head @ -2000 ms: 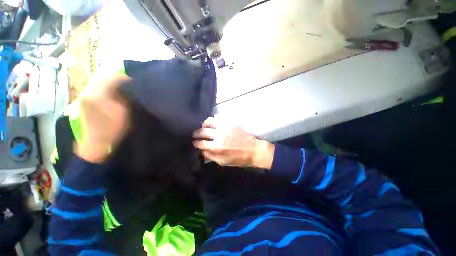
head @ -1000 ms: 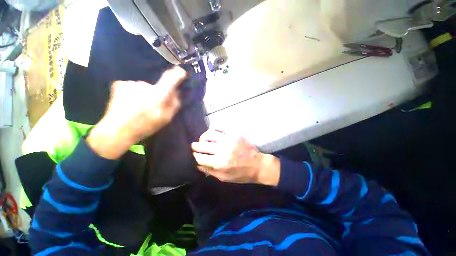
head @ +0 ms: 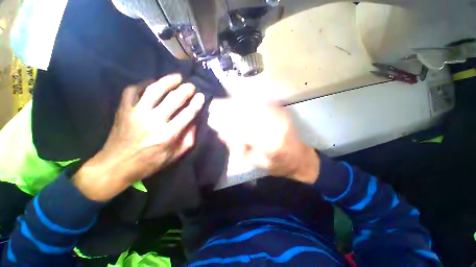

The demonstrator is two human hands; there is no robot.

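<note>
A black fabric piece [head: 78, 99] with neon yellow-green panels [head: 23, 156] lies left of and below the presser foot [head: 211, 65]. Its edge reaches the foot. My left hand [head: 154, 125] lies on the cloth just below the foot, fingers curled and bunching it. My right hand [head: 266, 138] is over the pale bed, right of the cloth edge. It is blurred and washed out by glare, so its fingertips and any grip cannot be made out. The needle is hard to see.
The sewing machine head [head: 177, 26] is above my hands, with a knurled knob [head: 250, 64] right of the foot. Dark red thread snips [head: 399, 74] lie on the machine bed [head: 365, 112] at right. A white strip [head: 39, 31] is at upper left. Neon cloth [head: 141, 259] lies at my lap.
My left hand moved from a blurred position at far left onto the cloth below the foot. My right hand shifted right, off the cloth edge. The black cloth now spreads further up and left.
</note>
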